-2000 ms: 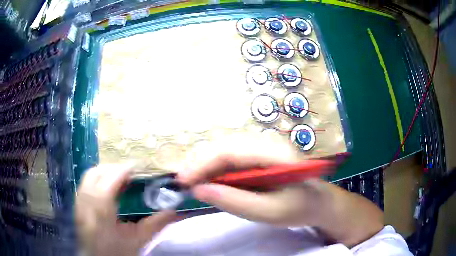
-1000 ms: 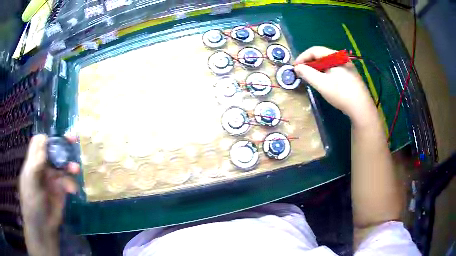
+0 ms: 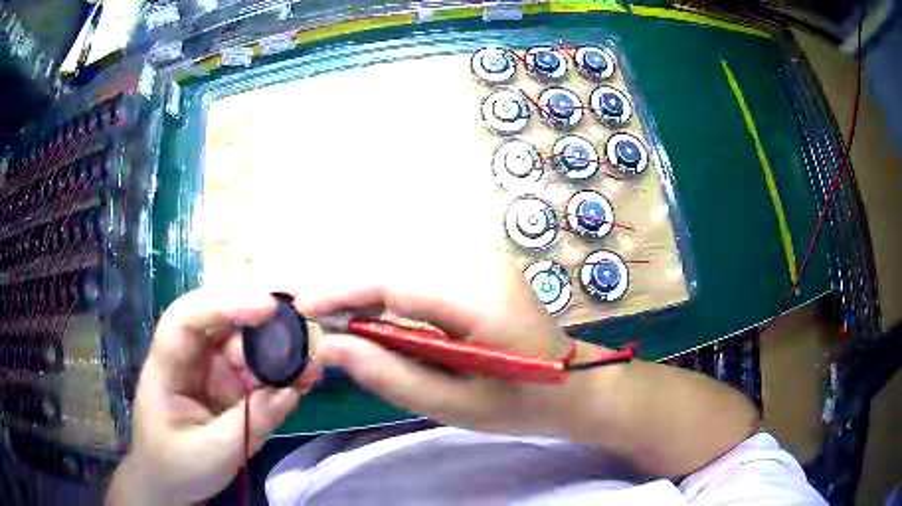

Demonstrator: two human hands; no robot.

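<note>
My left hand point(image 3: 203, 385) holds a speaker driver point(image 3: 278, 345) by its edge in front of me, the dark round cone face showing. A thin red lead wire point(image 3: 246, 435) hangs down from it. My right hand point(image 3: 435, 366) holds the red test probe point(image 3: 460, 353) like a pen, its tip pointing left at the driver's right edge. Whether the tip touches a terminal is too small to tell. The middle blister tray point(image 3: 648, 287) lies beyond my hands, with silver-backed drivers point(image 3: 590, 214) in rows on its right side.
The left blister tray point(image 3: 64, 351) holds rows of dark drivers with red wires. Strong glare covers much of the middle tray. The green mat point(image 3: 727, 198) has yellow tape. A long red wire point(image 3: 837, 183) hangs at the right. Clear tray edges with white labels lie at the far side.
My right hand with the probe has moved from the middle tray's right edge to the driver in my left hand. My left hand has come in from the left. A driver stands in the third row's right pocket.
</note>
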